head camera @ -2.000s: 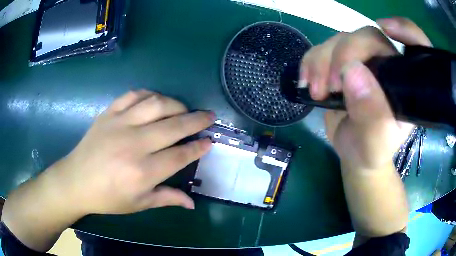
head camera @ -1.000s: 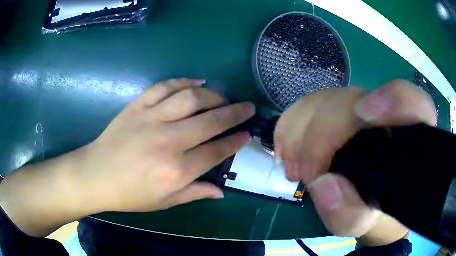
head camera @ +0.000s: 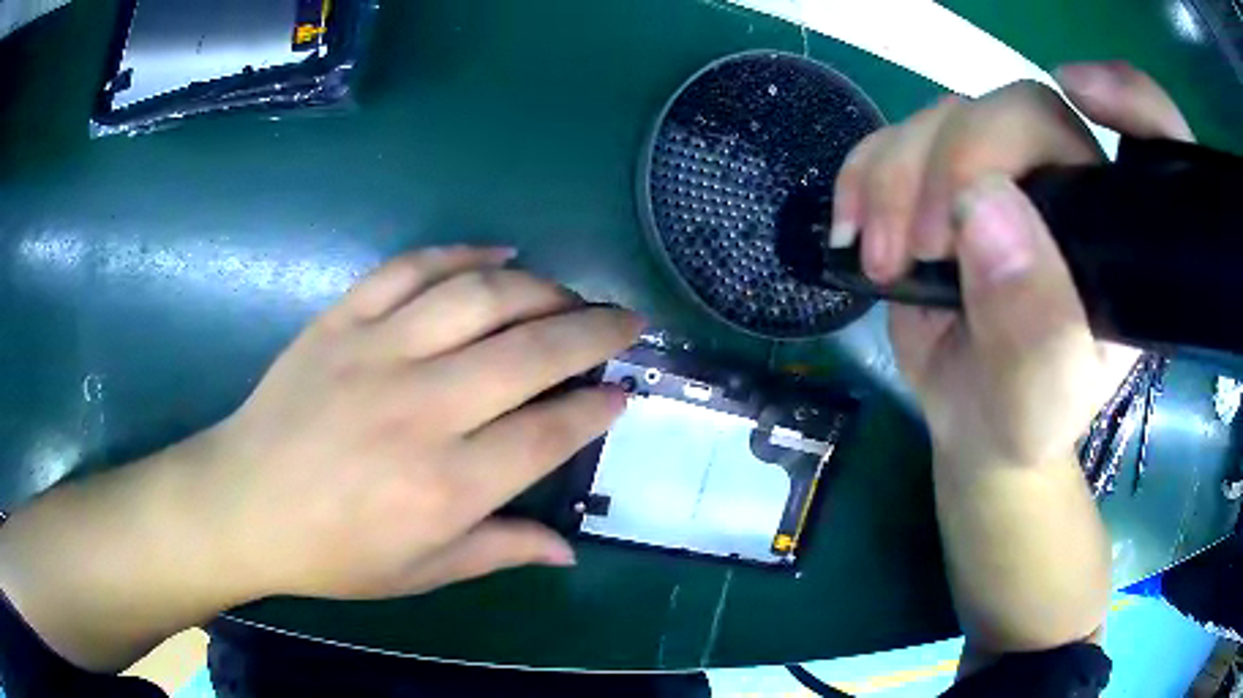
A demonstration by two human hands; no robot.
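Observation:
A display unit lies silver back up on the bench, its dark strip along the far edge and an orange flex cable at its right end. My left hand rests on its left end, fingertips on the unit. My right hand is closed around a black electric screwdriver. The screwdriver's front end is over the round screw dish, which has dark screws heaped at its far side. The bit tip cannot be made out.
Stacked display units lie at the far left. A loose bracket pile lies to the right, beside my right forearm. A white line runs along the bench's far side. A black cord shows at the near edge.
The screwdriver was over the display unit one second ago; my right hand has moved it away to the screw dish. My left hand stays on the unit. The whole view has shifted somewhat.

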